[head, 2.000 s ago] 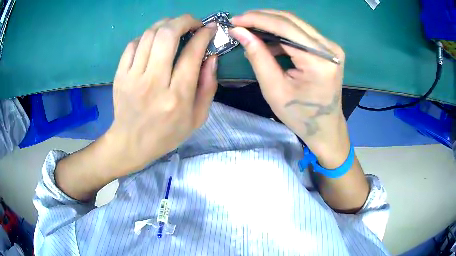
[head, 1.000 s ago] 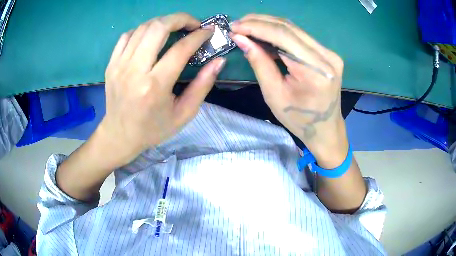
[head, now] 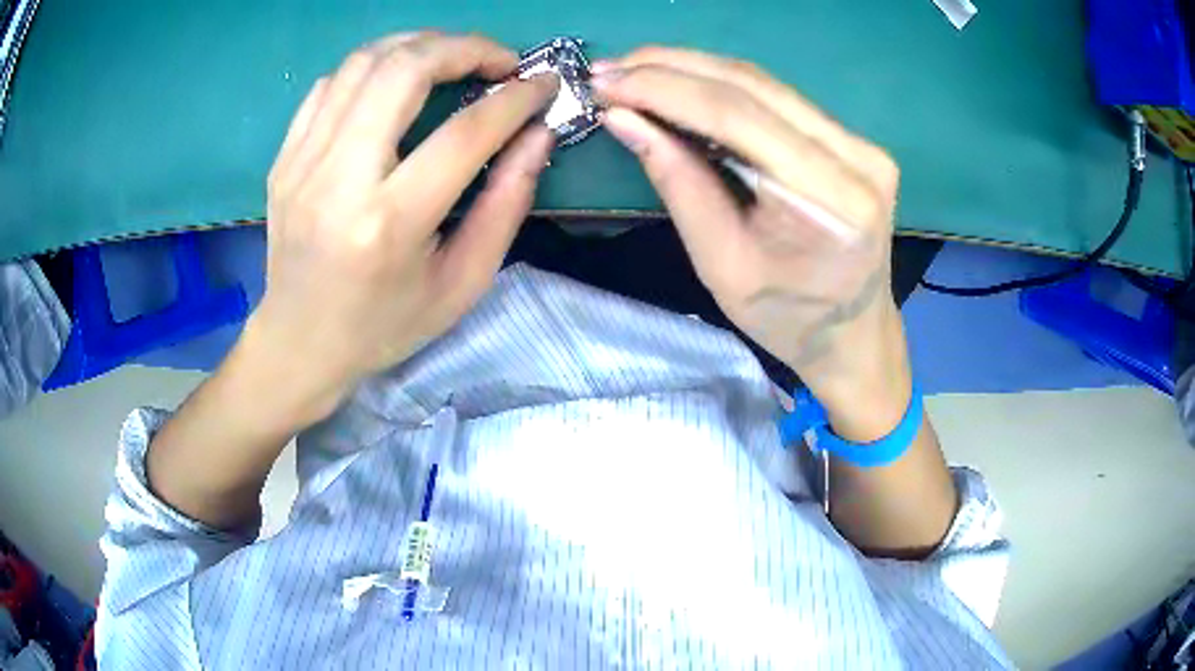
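The watch module (head: 568, 108), a small rounded square with a dark edge and a silver-white middle, is near the top centre over the green mat. My left hand (head: 374, 216) holds it from the left, with the index finger over its face and the thumb at its lower edge. My right hand (head: 786, 197) holds the thin tweezers (head: 806, 203), whose back end lies across the palm side of the hand. The fingertips of my right hand are at the module's right edge. The tweezer tips are hidden by the fingers.
The green mat (head: 1022, 144) ends in a curved near edge. A blue box (head: 1138, 59) with a plug and black cable (head: 1120, 230) is at the right. A small pale piece (head: 957, 12) lies at the top. Blue stools (head: 144, 321) stand beyond the edge on both sides.
My left thumb has moved from the module's lower side, away, then back against it. The module has turned slightly. The tweezers' back end has dropped lower and to the left.
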